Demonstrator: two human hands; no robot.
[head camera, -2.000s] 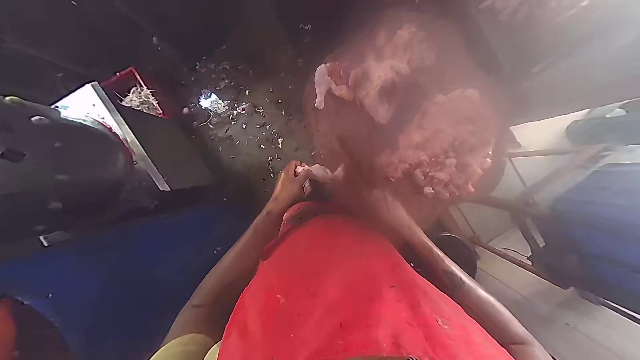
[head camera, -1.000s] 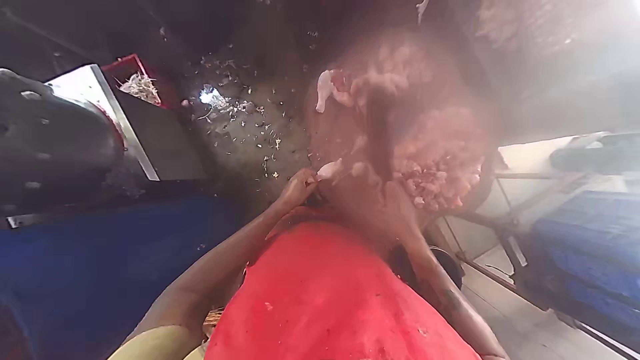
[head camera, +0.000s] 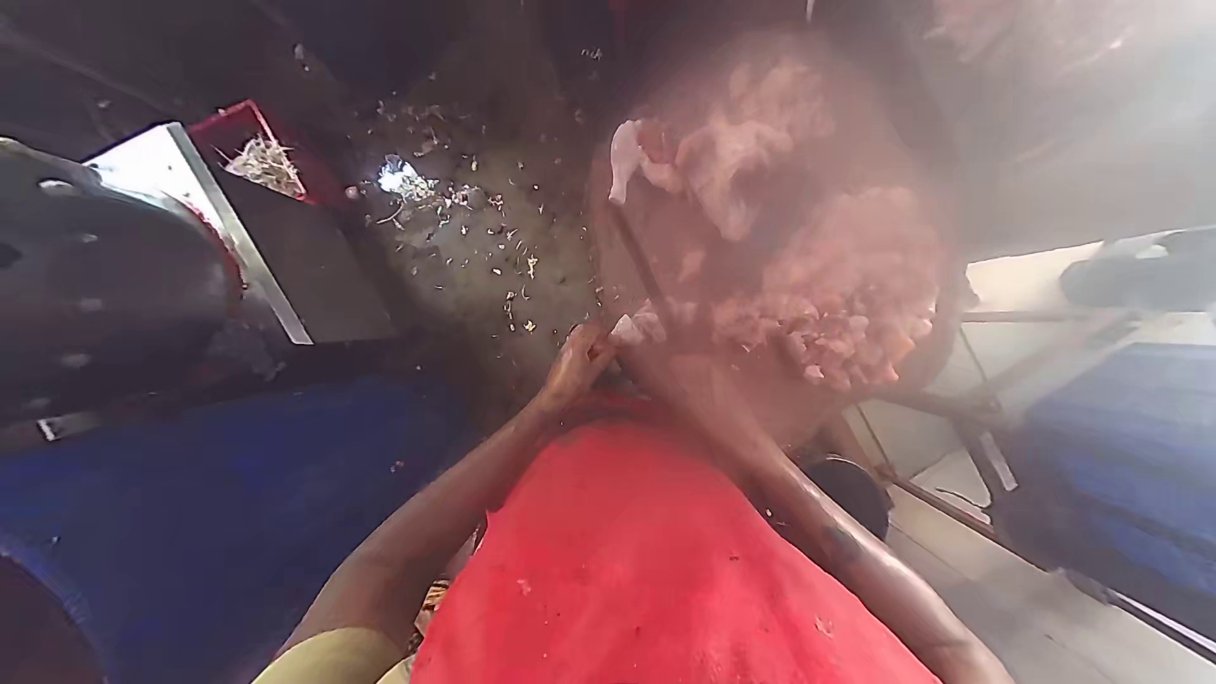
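Observation:
A round chopping block (head camera: 665, 237) stands in front of my red apron, hazed by a smear over the view. My left hand (head camera: 581, 359) is at its near left edge, fingers curled at the end of a pale piece of raw meat (head camera: 640, 325). My right hand (head camera: 670, 359), blurred, is closed beside that piece. From it a dark, narrow blade, seemingly a knife (head camera: 638, 252), points up and left. Cut meat chunks (head camera: 845, 337) are heaped on the right of the block. Larger raw pieces, seemingly poultry (head camera: 731, 157), lie at its far side, one with a pale end (head camera: 623, 161).
Scraps litter the dark surface (head camera: 513, 256) left of the block. Farther left are a red container (head camera: 252, 119) with pale straw-like bits and a metal-edged box (head camera: 242, 247). Blue surfaces lie at left (head camera: 237, 494) and right (head camera: 1130, 446). A dark round container (head camera: 850, 494) sits beneath my right forearm.
The dark blade, upright above the block a second ago, now slants up-left from my right hand. My left hand remains at the block's near left edge with the pale piece.

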